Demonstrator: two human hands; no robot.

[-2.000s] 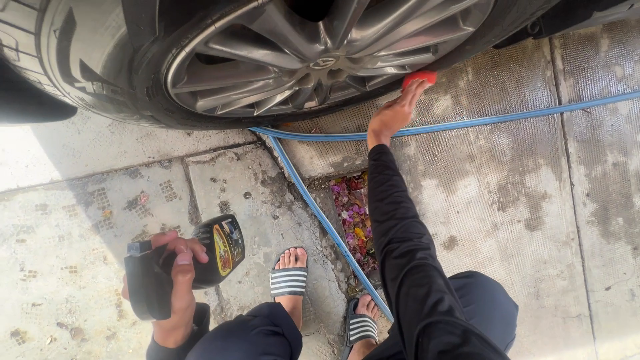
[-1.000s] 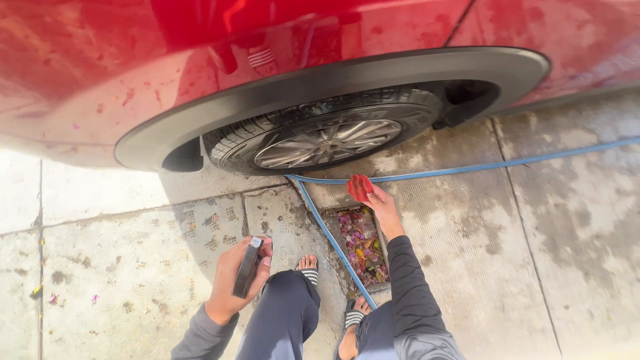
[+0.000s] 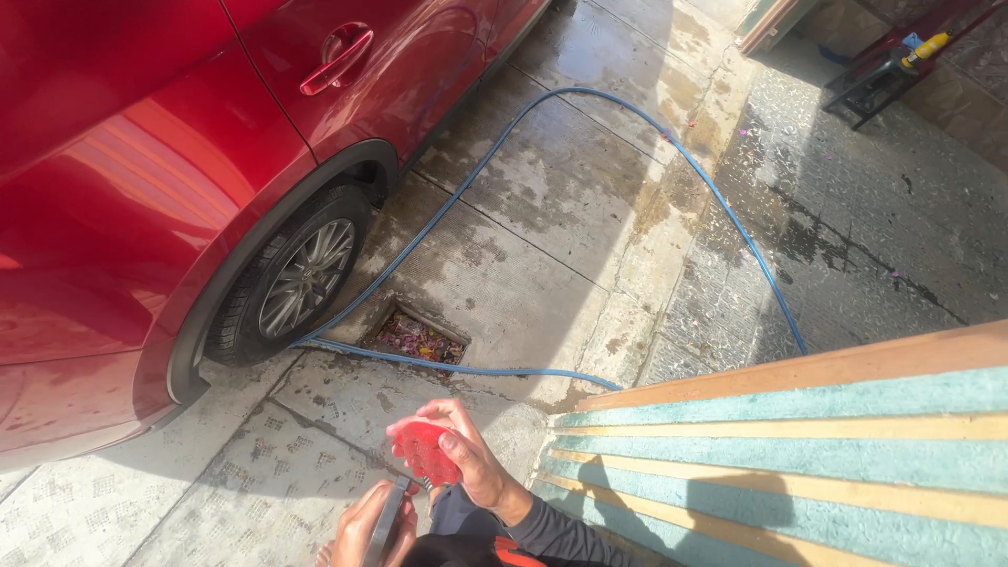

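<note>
My right hand (image 3: 472, 461) holds a round red applicator pad (image 3: 428, 451) between thumb and fingers, its textured face toward me. Just below and to the left of it, my left hand (image 3: 364, 524) is closed around a dark bottle (image 3: 386, 524), seen only as a narrow dark shape. The two hands are close together in front of my body. Ahead and to the left stands a red car (image 3: 157, 157), with its wheel (image 3: 307, 278) and black tire (image 3: 236, 315) some distance beyond my hands.
A blue hose (image 3: 504, 142) loops over the paving from beside the tire. A drain pit (image 3: 417, 339) holds petals and leaves. At the right rises a green-striped wall (image 3: 748, 465). A dark stool (image 3: 878, 83) at the far right carries a yellow bottle (image 3: 929, 49).
My right hand has left the wheel with the red pad and is now near my left hand. The view has swung to the right, bringing in the wall and stool.
</note>
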